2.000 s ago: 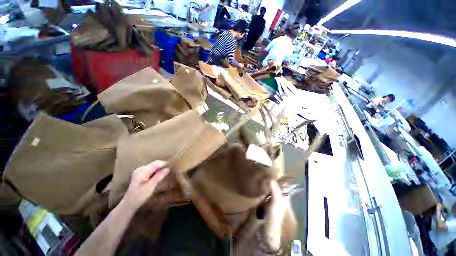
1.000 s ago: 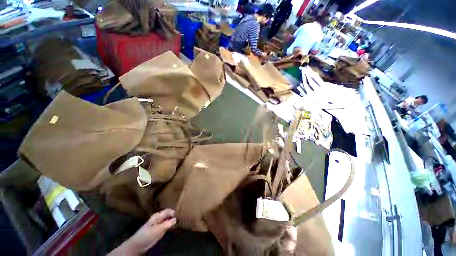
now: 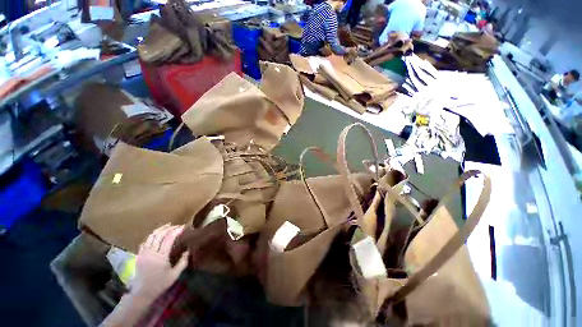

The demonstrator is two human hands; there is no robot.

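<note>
My left hand (image 3: 156, 258) is at the lower left, its fingers and thumb closed around the dark brown edge of a tote bag (image 3: 214, 249). A white tab (image 3: 223, 219) hangs at that bag's mouth. Right of it stand overlapping brown tote bags; one (image 3: 297, 271) has a cream-white rectangle (image 3: 284, 236) near its rim. Another bag (image 3: 447, 274) at the right has a tall handle loop (image 3: 469, 233), beside a second white wrapped tab (image 3: 369, 257). My right hand cannot be made out; the bottom centre is dark and blurred.
More bags (image 3: 153, 191) lie at the left and back on the green-grey worktable (image 3: 319, 128). A red bin (image 3: 191, 80) holds brown pieces. Pale strips (image 3: 434, 131) lie in a heap beside the white and metal bench (image 3: 520, 211). A person in stripes (image 3: 321, 29) works at the far end.
My left hand has moved left and up and now holds a bag edge. My right hand has dropped out of sight. The front bags stand more apart, with their handle loops upright.
</note>
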